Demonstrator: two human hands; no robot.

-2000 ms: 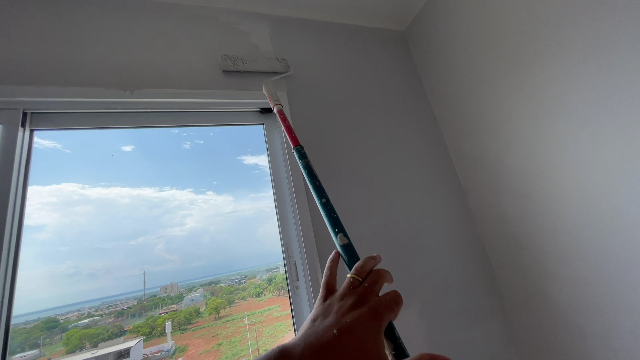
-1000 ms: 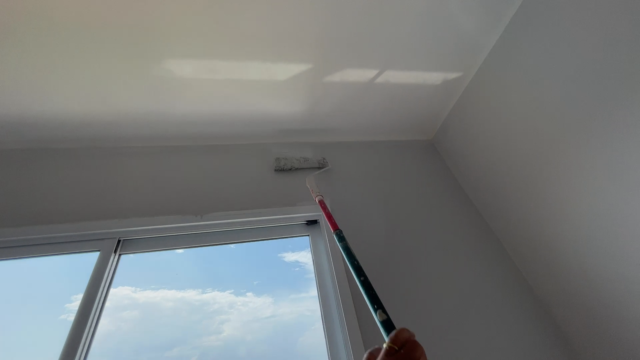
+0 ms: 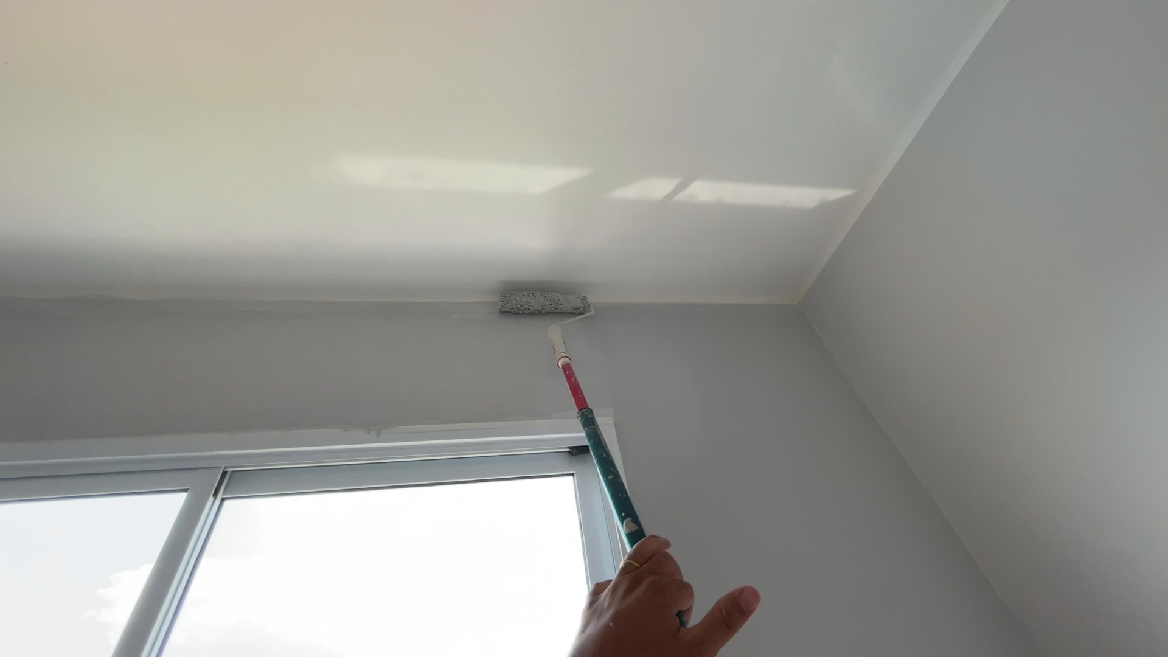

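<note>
My left hand (image 3: 643, 607), with a ring on one finger, is at the bottom, its fingers around a green and red extension pole (image 3: 610, 470) and its thumb held out to the right. The pole leans up and slightly left to a paint roller (image 3: 545, 303) on a bent wire frame. Gray paint coats the roller's textured sleeve, which lies at the top of the gray wall (image 3: 411, 365), right by the line where it meets the ceiling. Paint specks dot the pole. My right hand is out of view.
A sliding window with a pale metal frame (image 3: 401, 447) fills the lower left. The light ceiling (image 3: 456, 100) bears patches of reflected light. A side wall (image 3: 1022, 319) meets the window wall in a corner at right.
The roller has moved up the wall from just above the window frame to the ceiling line. The view has tilted upward. My left hand's thumb now sticks out from the pole.
</note>
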